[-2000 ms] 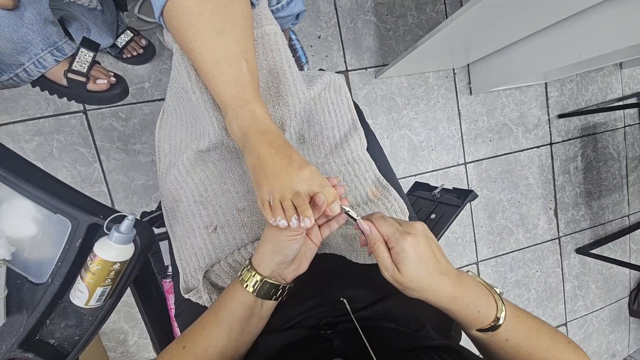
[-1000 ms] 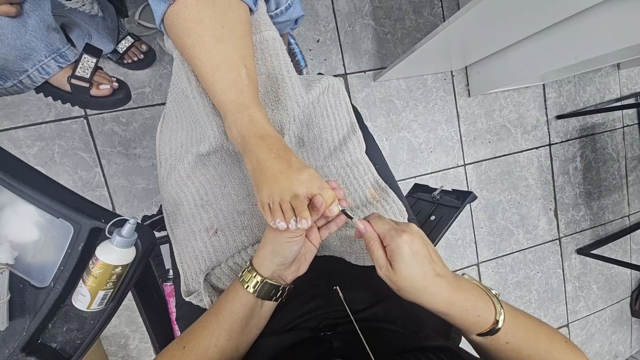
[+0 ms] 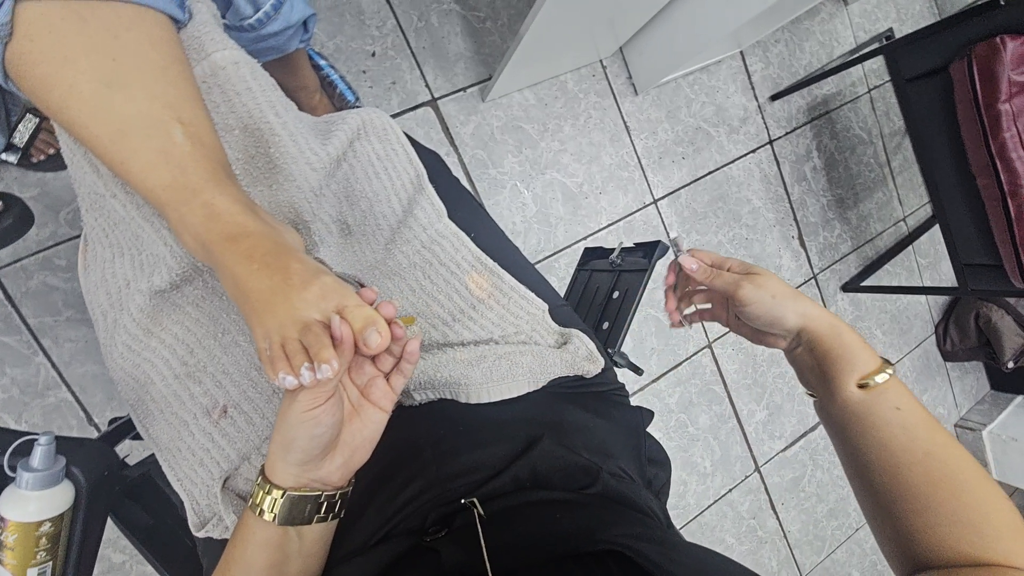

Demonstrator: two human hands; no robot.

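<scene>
A person's bare foot (image 3: 292, 288) rests over a grey ribbed towel (image 3: 448, 296) laid across my lap. Bits of white show on the smaller toes. My left hand (image 3: 360, 384), with a gold watch (image 3: 298, 502) at the wrist, holds the foot by the big toe (image 3: 370, 330), fingers beneath and around it. A small yellowish thing (image 3: 408, 321) shows just beyond my fingertips. Out to the right, away from the foot, my right hand (image 3: 708, 296) grips a metal nail tool (image 3: 678, 245) whose exact kind I cannot tell. A gold bracelet (image 3: 878, 374) circles that forearm.
At lower left, a white squeeze bottle (image 3: 36, 504) stands on a black stand (image 3: 88, 472). A black bracket-like piece (image 3: 614, 292) juts out right of my lap. White panels (image 3: 568, 40) are at the top; a black chair (image 3: 920, 152) with a dark red bag (image 3: 992, 144) stands right.
My right hand has moved away from the big toe, out to the right, with the metal tool. My left hand still holds the foot. The view has shifted to the right.
</scene>
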